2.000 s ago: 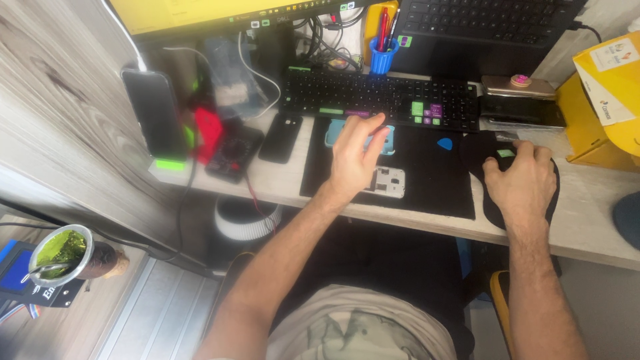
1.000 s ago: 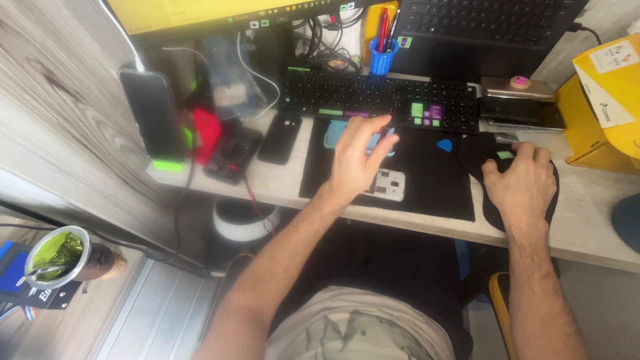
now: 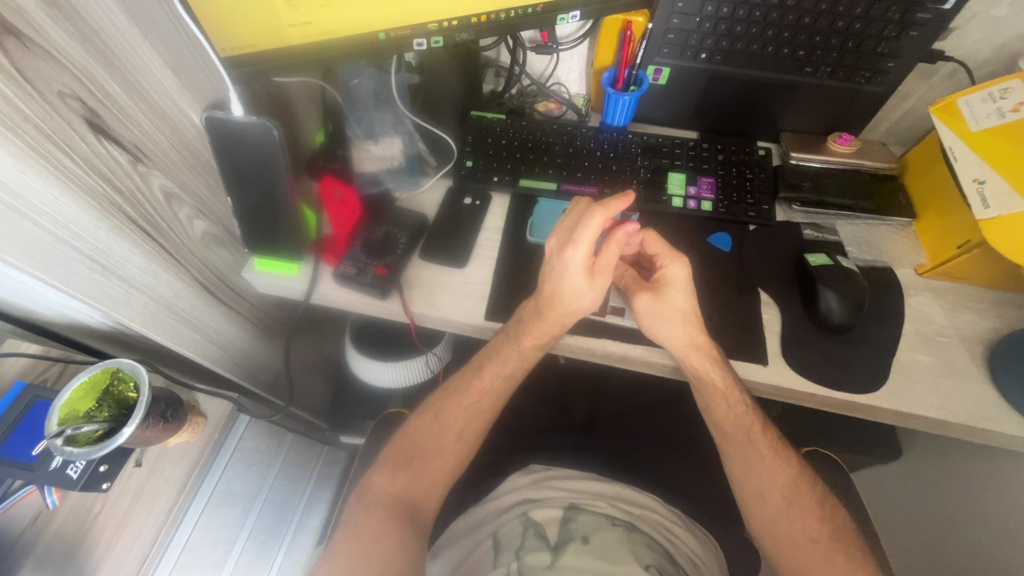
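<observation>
My left hand (image 3: 578,258) and my right hand (image 3: 658,284) meet above a black mat (image 3: 736,320) on the desk, fingertips close together. Whether a small item is between the fingers cannot be made out. Beneath them lies a white opened phone body (image 3: 614,308), mostly covered by the hands. A light blue phone case (image 3: 546,220) shows just left of my left hand's fingers. To the right on the mat is a blue guitar-pick-shaped opening tool (image 3: 720,241). The black computer mouse (image 3: 834,292) rests on its dark pad, with no hand on it.
A black keyboard (image 3: 560,152) lies behind the mat, and a blue pen cup (image 3: 622,100) behind that. On the left are a black phone (image 3: 456,227), a multimeter (image 3: 382,248) and a propped phone (image 3: 252,184). Stacked phones (image 3: 844,184) and a yellow box (image 3: 972,216) stand right.
My right hand has left the mouse and moved left to join my left hand over the mat. The white phone body, more visible earlier, is now largely hidden.
</observation>
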